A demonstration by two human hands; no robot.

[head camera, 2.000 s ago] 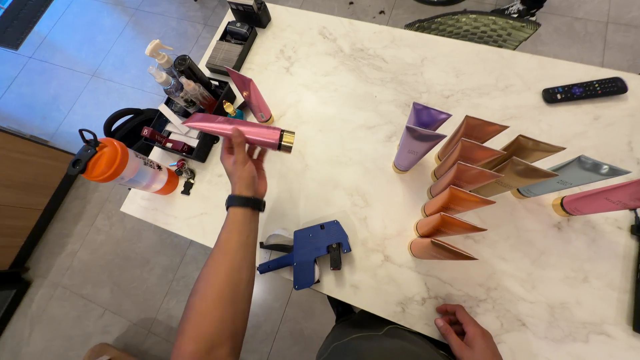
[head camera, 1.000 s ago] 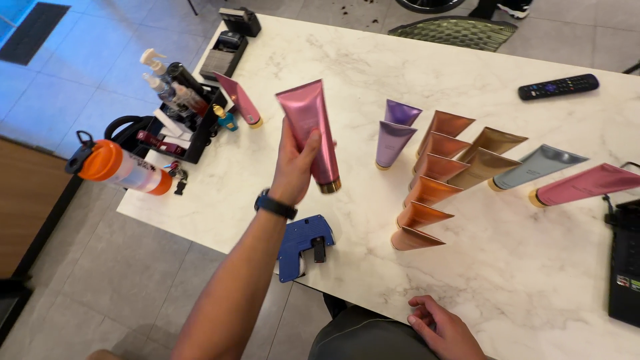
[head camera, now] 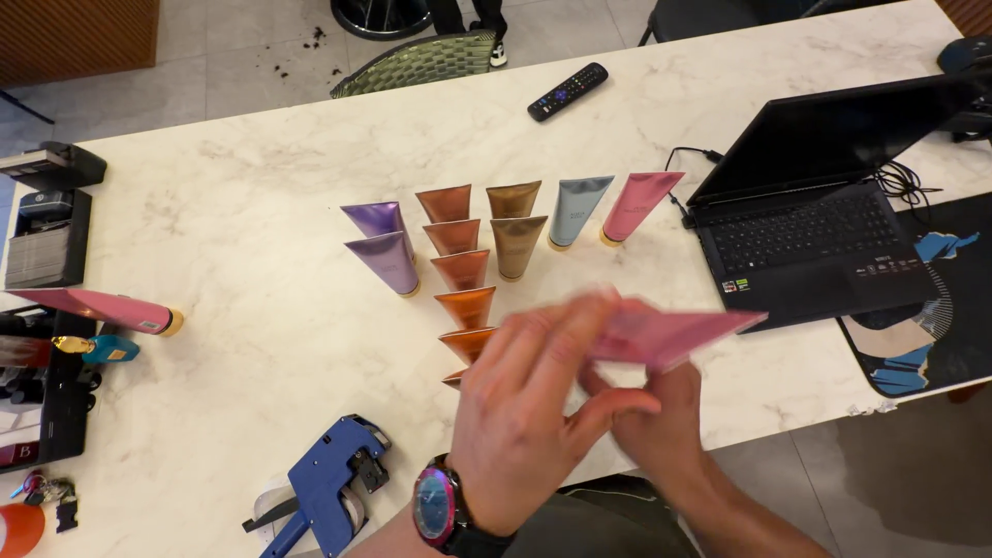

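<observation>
A pink squeeze tube [head camera: 663,337], blurred by motion, is between my two hands. My left hand [head camera: 527,395], with a watch on its wrist, has its fingers over the tube's cap end and its thumb apart below; whether it grips is unclear. Close under the tube, my right hand [head camera: 659,411] has its fingers against it, partly hidden. Behind them stand purple tubes [head camera: 387,263], a column of orange-brown tubes [head camera: 461,271], gold-brown tubes [head camera: 515,244], a grey-blue tube [head camera: 579,211] and another pink tube [head camera: 639,208]. A blue handheld label gun [head camera: 329,480] lies left of my left hand.
An open laptop [head camera: 814,248] stands at right on a dark mat [head camera: 899,341]. A remote control [head camera: 568,91] lies near the far edge. At left are a black organizer [head camera: 66,418], a pink tube [head camera: 116,310] and a small teal bottle [head camera: 112,349]. A person's legs [head camera: 469,15] show beyond the table.
My left hand has carried the pink tube rightward, from the left part of the table to my right hand. My right hand has risen from the near edge to the tube. The view has swung right.
</observation>
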